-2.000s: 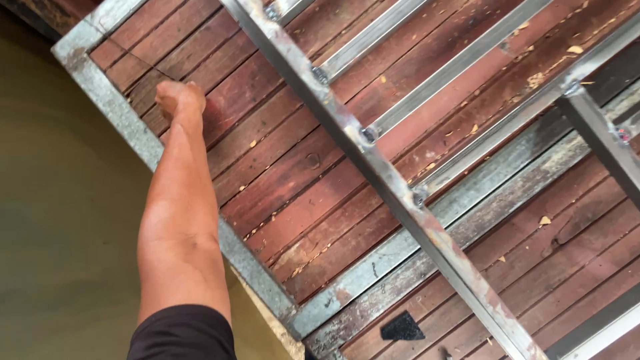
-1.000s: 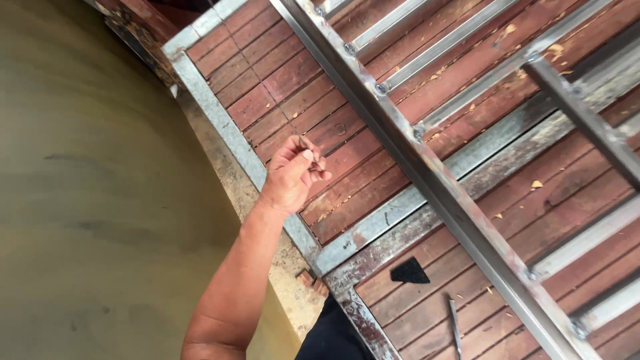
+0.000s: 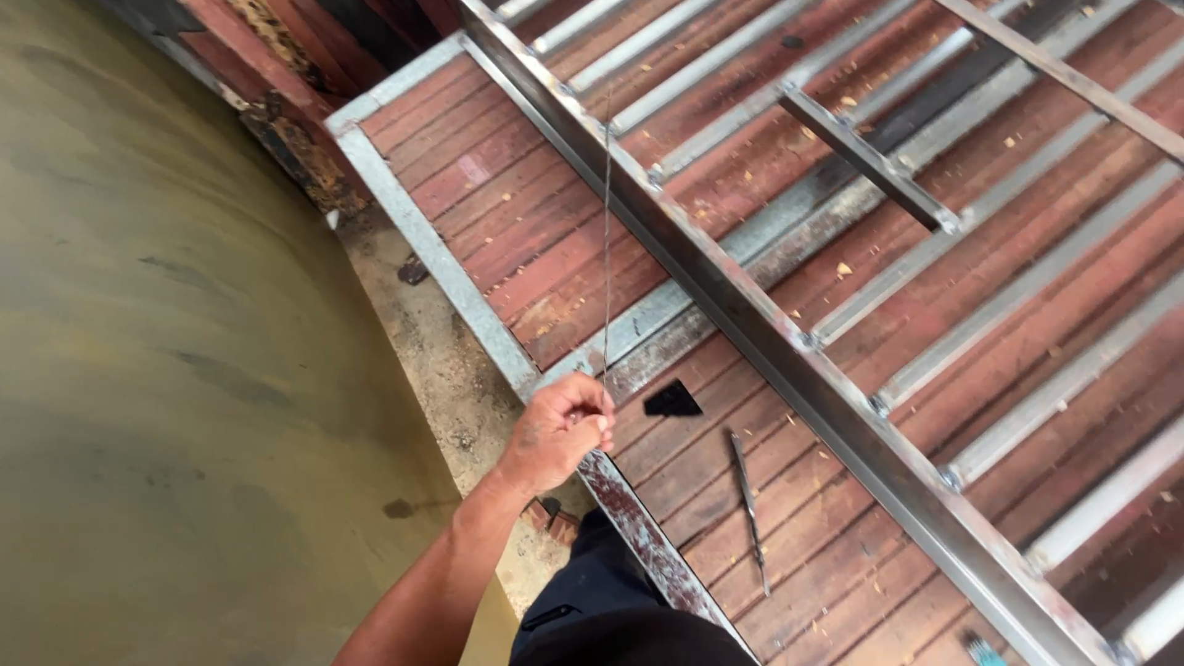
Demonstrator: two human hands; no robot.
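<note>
My left hand (image 3: 562,430) is closed, thumb against fingers, on a thin wire or string (image 3: 607,240). The line runs up from the fingertips across the red-brown wooden slats (image 3: 546,231) to the edge of a welded metal frame (image 3: 740,277); its far end is hard to make out. Below the hand is the painted metal edge beam (image 3: 638,536) of the slatted platform. A black flat piece (image 3: 673,400) lies just right of the hand, and a thin dark metal rod (image 3: 747,509) lies farther right. My right hand is out of view.
Murky water (image 3: 203,370) lies left of a narrow concrete ledge (image 3: 435,361). The frame's parallel bars cover much of the platform at right. A short square metal tube (image 3: 869,157) lies across them. Rusty metal structures (image 3: 277,83) stand at upper left. Wood chips are scattered about.
My left hand has come back from near the platform's far corner to its near part, close to my body, with the line still in its fingers. The view has shifted too.
</note>
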